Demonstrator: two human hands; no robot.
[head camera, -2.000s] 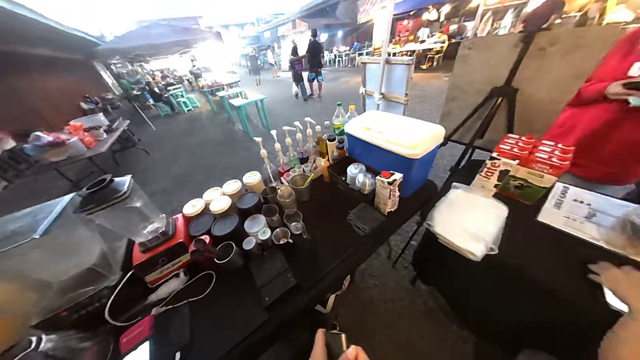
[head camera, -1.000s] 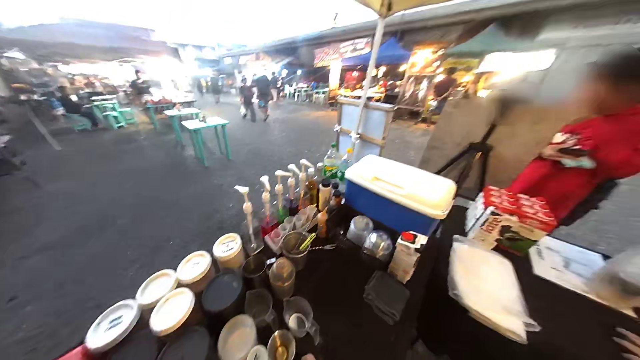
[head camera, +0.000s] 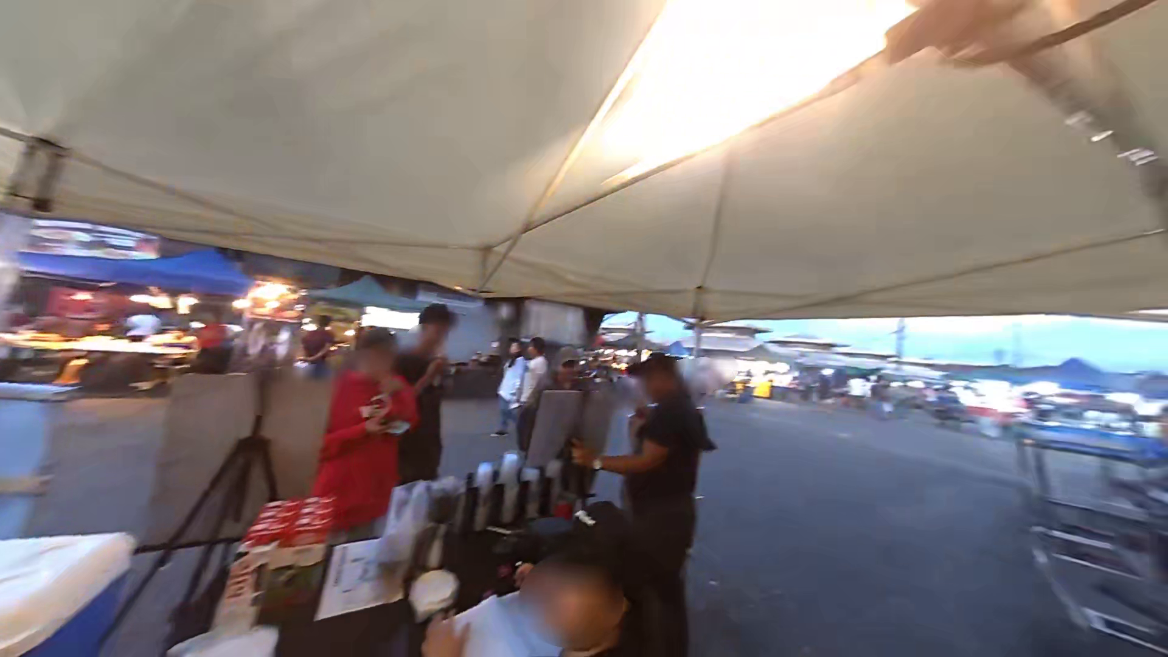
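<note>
A blurred hand, which looks like my right hand (head camera: 958, 32), is raised at the top right. It overlaps the canopy's frame bar (head camera: 803, 96) beside a glaring light. Whether it touches the bar or holds anything is too blurred to tell. My left hand is out of view. Below, a table with a black cover (head camera: 365, 630) bears stacked red and white boxes (head camera: 292, 522), a printed sheet (head camera: 360, 577), clear plastic bags or cups (head camera: 406, 520) and a white round container (head camera: 433, 593).
A person in a white shirt (head camera: 511, 625) is close below, at the table. Others stand beyond: one in red (head camera: 360, 447), one in black (head camera: 666, 447). A blue cooler with a white lid (head camera: 68, 566) is lower left, near a black tripod (head camera: 242, 474). A metal rack (head camera: 1086, 511) stands right.
The view has swung far up and to the right, so the canopy underside now fills the top. The pump bottles and lidded jars have left the view. A raised hand now shows at the top right.
</note>
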